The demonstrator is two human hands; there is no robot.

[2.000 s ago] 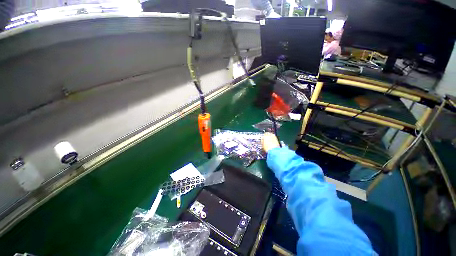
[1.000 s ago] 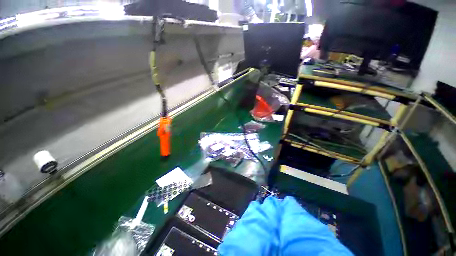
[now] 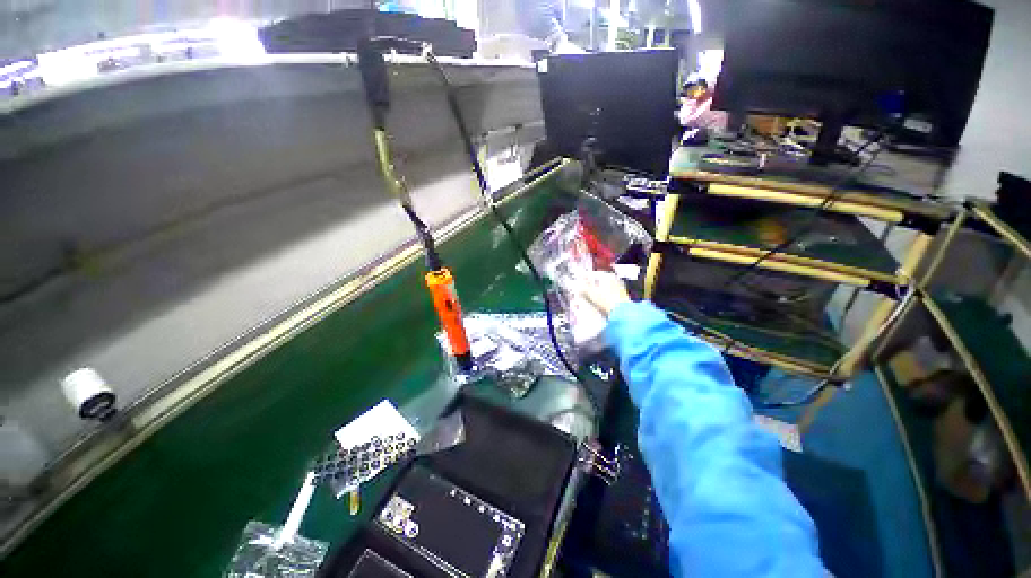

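Note:
My right hand (image 3: 601, 294) reaches out to the far right of the bench, blurred, with its fingers closed on a clear crinkly plastic bag (image 3: 557, 251). A red object (image 3: 592, 242) shows beside or behind the bag. My left hand is not in view. A black tray (image 3: 514, 443) at the near edge holds a phone housing (image 3: 450, 523) with ring-shaped holes at one corner; part of another shows below it. A dotted sticker sheet (image 3: 367, 457) lies left of the tray, beside a white card (image 3: 378, 425) and a white strip (image 3: 297, 508).
An orange screwdriver (image 3: 448, 314) hangs on its cable over the bench. A shiny bag (image 3: 509, 342) lies behind the tray, another clear bag (image 3: 275, 551) at the near left. A tube-frame rack (image 3: 791, 265) stands at the right, monitors behind. A person is in the far background.
The two blue sleeves were together at the near edge. Now only my right arm shows, stretched forward, with its hand on the clear bag. The screwdriver has swung, and the view has shifted.

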